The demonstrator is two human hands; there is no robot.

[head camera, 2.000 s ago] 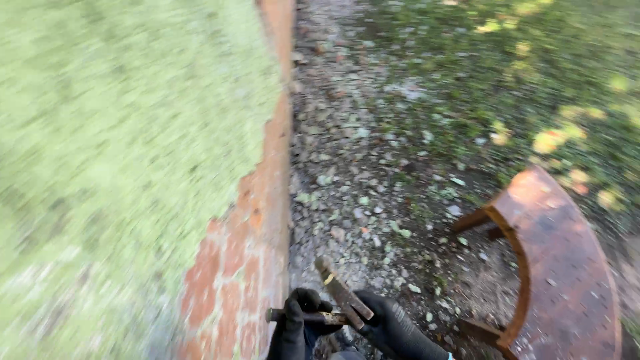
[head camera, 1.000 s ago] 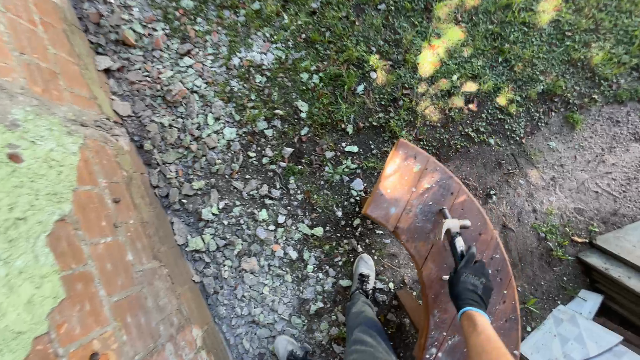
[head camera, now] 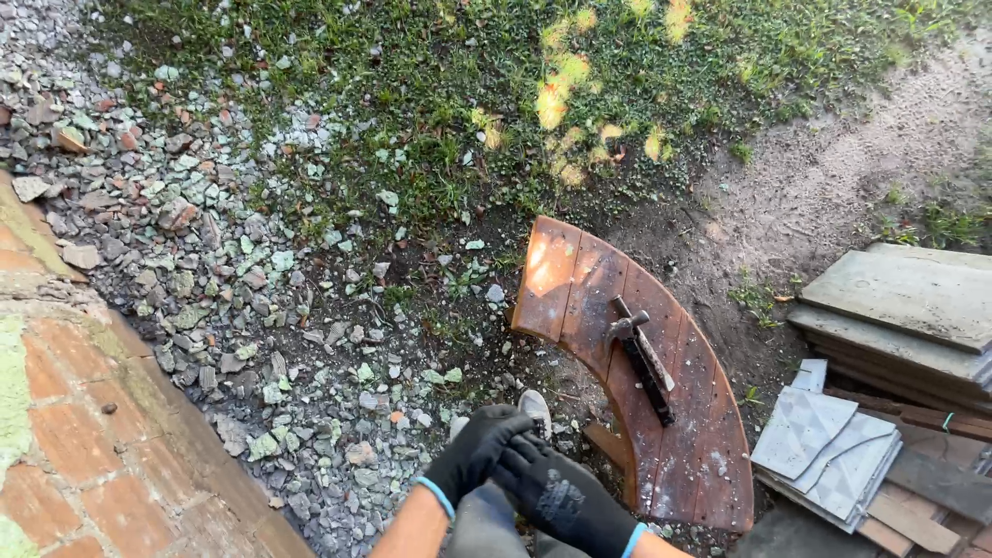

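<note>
My left hand (head camera: 479, 449), in a black work glove with a blue cuff edge, touches my right hand (head camera: 559, 490), gloved alike, in front of my legs. The fingers of both meet and overlap, and no tool shows in them. To their right stands a curved wooden bench (head camera: 701, 457) with dusty slats. A claw hammer (head camera: 645, 373) with a dark handle lies on it, and a chisel-like metal tool (head camera: 655, 358) lies along and partly across the hammer.
Broken plaster and stone rubble (head camera: 325, 434) covers the ground beside a brick wall (head camera: 85, 442) with peeling green plaster. Grass (head camera: 387, 93) grows ahead. At the right are stacked slabs (head camera: 907, 302), grey tiles (head camera: 825, 446) and boards. My shoe (head camera: 535, 411) stands near the bench.
My right hand was at the hammer on the bench one second ago; it has let go and come over to my left hand. Earlier, both hands held tools near the wall.
</note>
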